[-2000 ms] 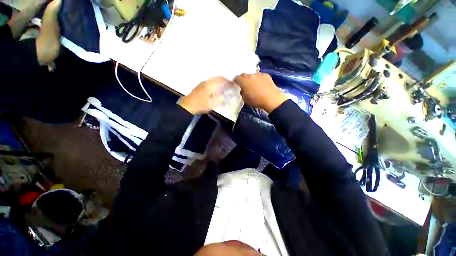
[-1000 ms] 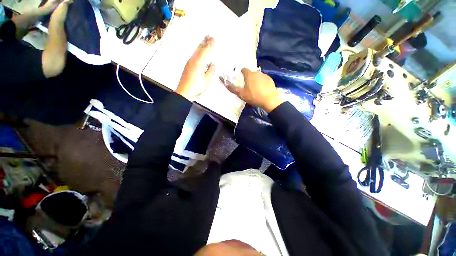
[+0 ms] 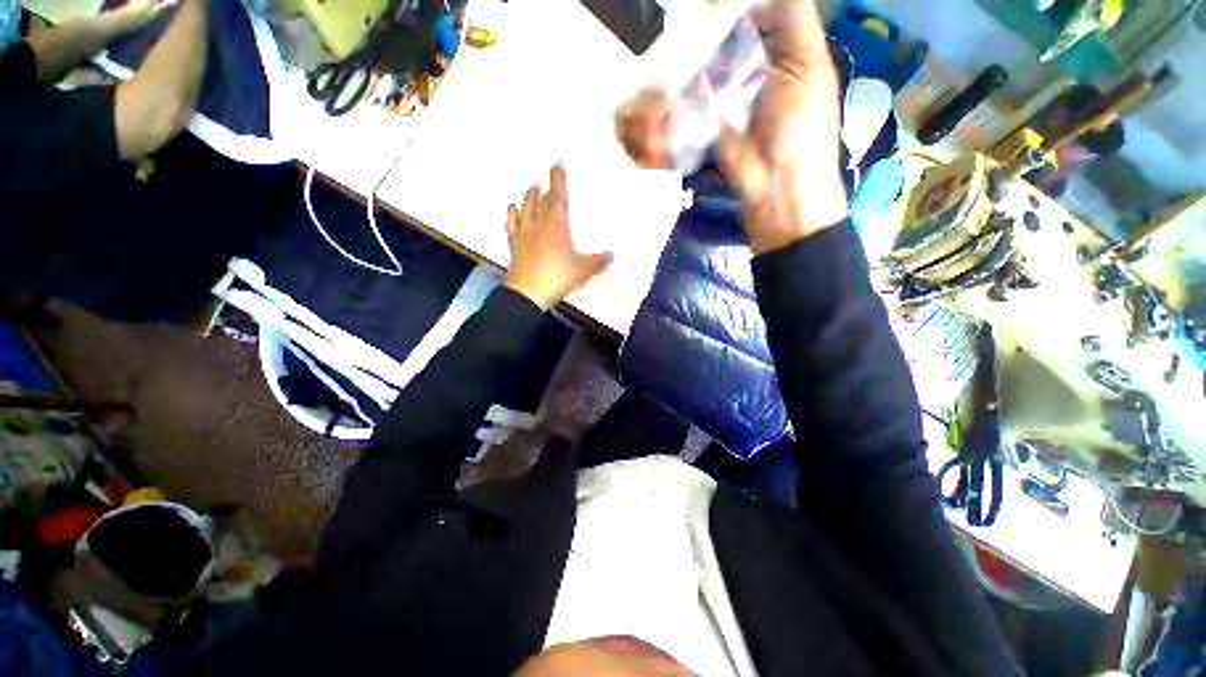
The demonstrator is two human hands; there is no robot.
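My right hand (image 3: 787, 146) is raised over the back of the white table (image 3: 463, 179) and holds a crinkly clear plastic bag (image 3: 721, 86), blurred by motion. A round reddish-brown item (image 3: 648, 128), possibly a boiled egg, shows at the bag's left end; whether it is inside is unclear. My left hand (image 3: 553, 245) is open and empty at the table's front edge, fingers spread. The shiny navy quilted jacket (image 3: 708, 324) lies right of my left hand and hangs over the edge, partly hidden behind my right hand and forearm.
A cream sewing machine (image 3: 1058, 304) stands at the right, with black-handled shears (image 3: 976, 470) in front of it. Another person's arm (image 3: 165, 86) and shears (image 3: 340, 86) are at the upper left. A white cord (image 3: 315, 218) loops over the table edge. Navy pieces with white bands (image 3: 331, 351) hang below.
My right hand has risen up and right from the table with the clear bag. My left hand has moved slightly down and right, fingers spread. The brown item has come into view.
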